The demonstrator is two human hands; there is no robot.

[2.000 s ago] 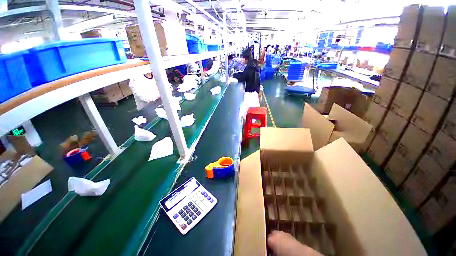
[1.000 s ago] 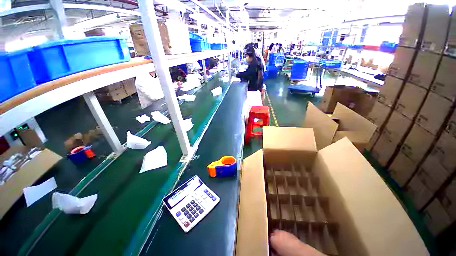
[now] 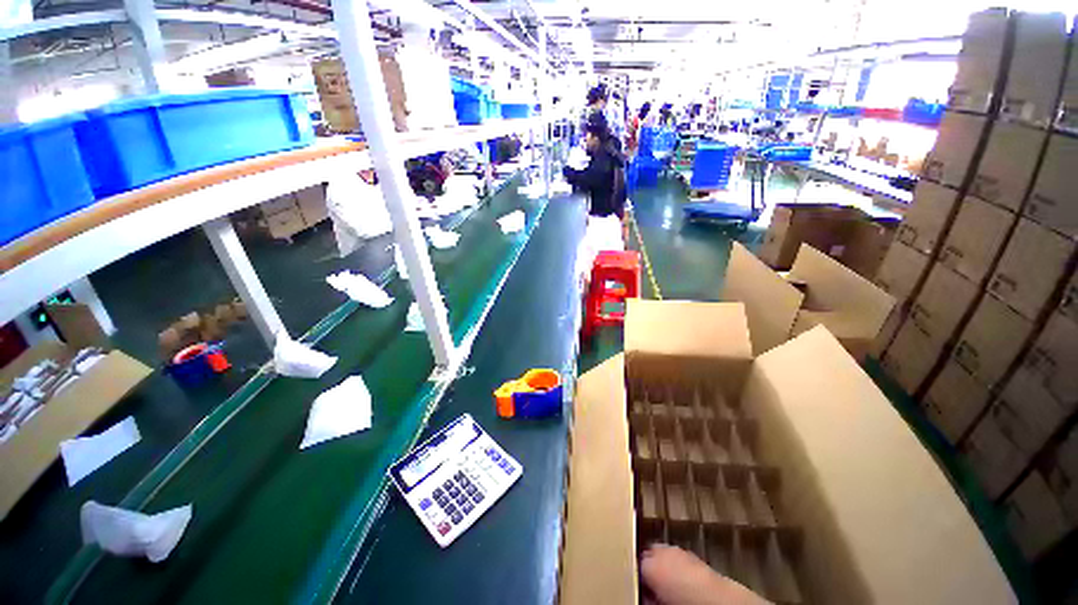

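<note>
A hand, seemingly my right hand (image 3: 692, 577), reaches in from the bottom edge over the near left cells of the open shipping carton (image 3: 875, 473). Its fingertips are down in the cardboard divider (image 3: 709, 475) and hidden, so I cannot tell if they hold anything. The divider's square cells show no wrapped product. My left hand is out of the picture. White wrapped products lie on the green conveyor belt (image 3: 254, 473): one at the lower left (image 3: 136, 529), one nearer the middle (image 3: 338, 411).
A calculator (image 3: 456, 479) and an orange and blue tape dispenser (image 3: 531, 394) lie on the dark bench. A white post stands beside the belt. A red stool (image 3: 612, 287) and another open carton (image 3: 816, 296) are beyond. Stacked cartons (image 3: 1005, 236) stand right. A person (image 3: 601, 171) stands farther along the line.
The white products on the belt have moved toward the lower left. The hand has stayed at the near left cells of the carton. The view has shifted slightly.
</note>
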